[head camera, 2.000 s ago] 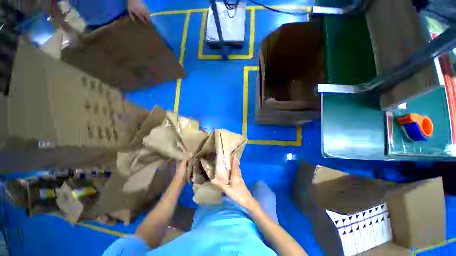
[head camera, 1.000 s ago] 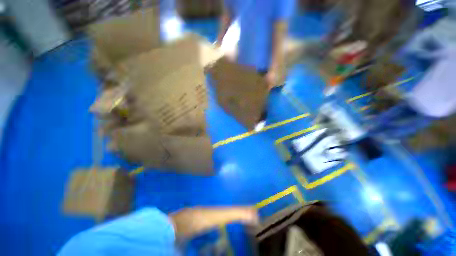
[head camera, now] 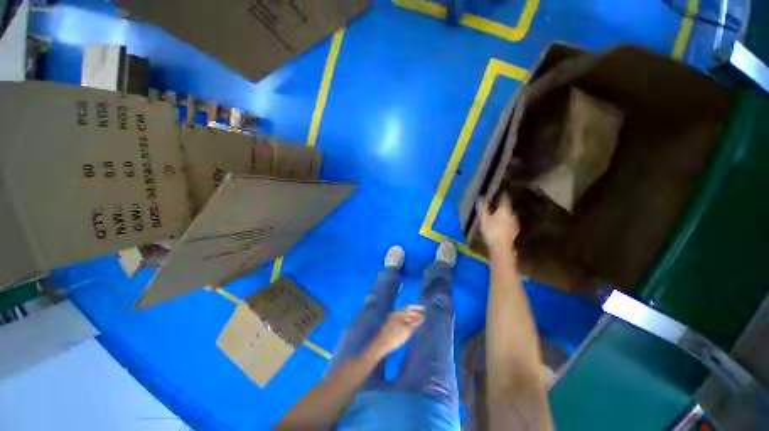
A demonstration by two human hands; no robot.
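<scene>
A large open brown carton [head camera: 683, 126] stands on the floor at the right. Crumpled kraft paper [head camera: 582, 151] lies inside it. My right hand [head camera: 499, 226] is at the carton's near left rim, arm stretched forward; whether its fingers grip the rim is unclear. My left hand [head camera: 403, 327] is in front of my legs, slightly blurred, loosely curled and holding nothing visible.
Large printed cartons with open flaps [head camera: 51, 177] stand at the left. A small closed carton [head camera: 274, 324] sits on the blue floor. A green bench with a metal edge [head camera: 658, 324] is at the right. A white surface [head camera: 51, 370] is at lower left.
The crumpled kraft paper has gone from both hands and now lies in the large carton. My view has turned, with the carton nearer. My left hand has come down before my legs.
</scene>
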